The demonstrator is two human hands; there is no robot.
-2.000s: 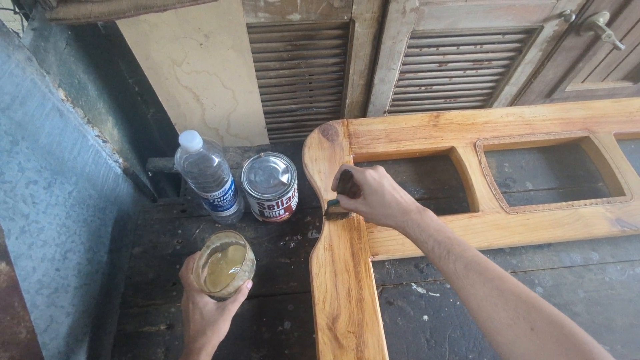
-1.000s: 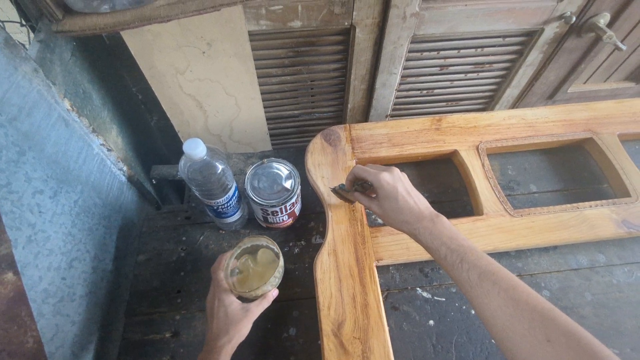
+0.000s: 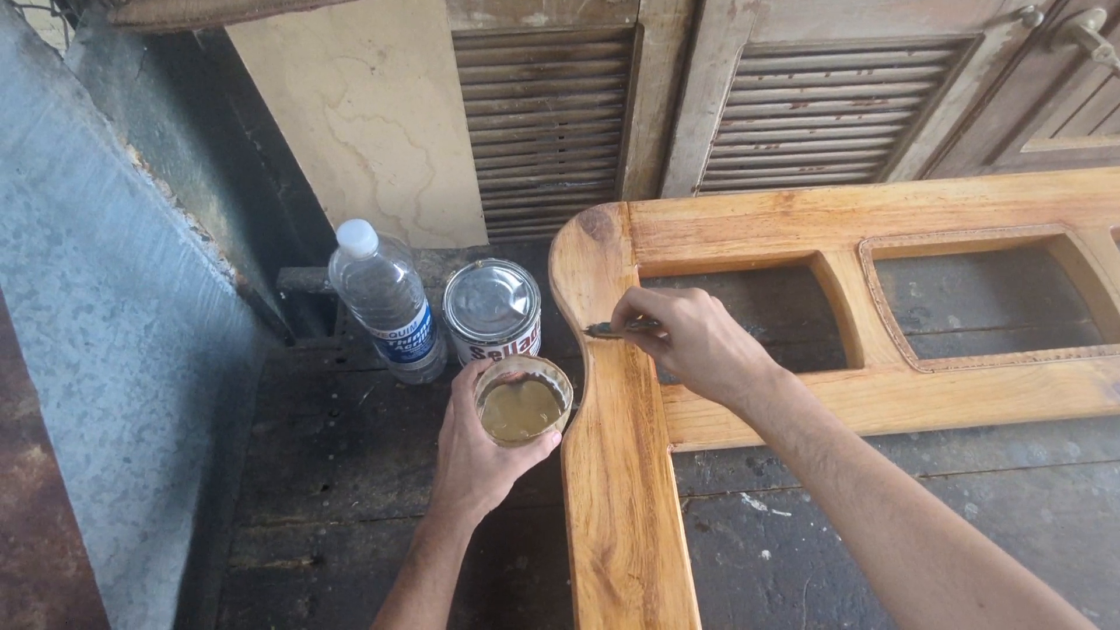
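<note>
My left hand (image 3: pixel 477 446) holds a small round cup (image 3: pixel 522 402) of cloudy yellowish liquid, just left of the curved edge of a wooden frame (image 3: pixel 621 472). In my right hand (image 3: pixel 700 341) is a small brush (image 3: pixel 604 330), largely hidden by the fingers; its dark bristles rest on the upright of the frame, near the inward curve. Behind the cup stands a metal can (image 3: pixel 493 302) with its lid on. A clear plastic bottle of thinner (image 3: pixel 385 306) with a white cap is to the can's left.
The frame lies on dark wooden boards (image 3: pixel 332 490) and has rectangular openings along its length. Old louvered shutters (image 3: pixel 840 105) and a pale panel (image 3: pixel 376 122) stand behind. A grey metal sheet (image 3: pixel 114 332) rises at the left.
My left hand has carried the cup rightward, close to the frame's edge. The brush in my right hand has moved about on the frame's upright near the curve.
</note>
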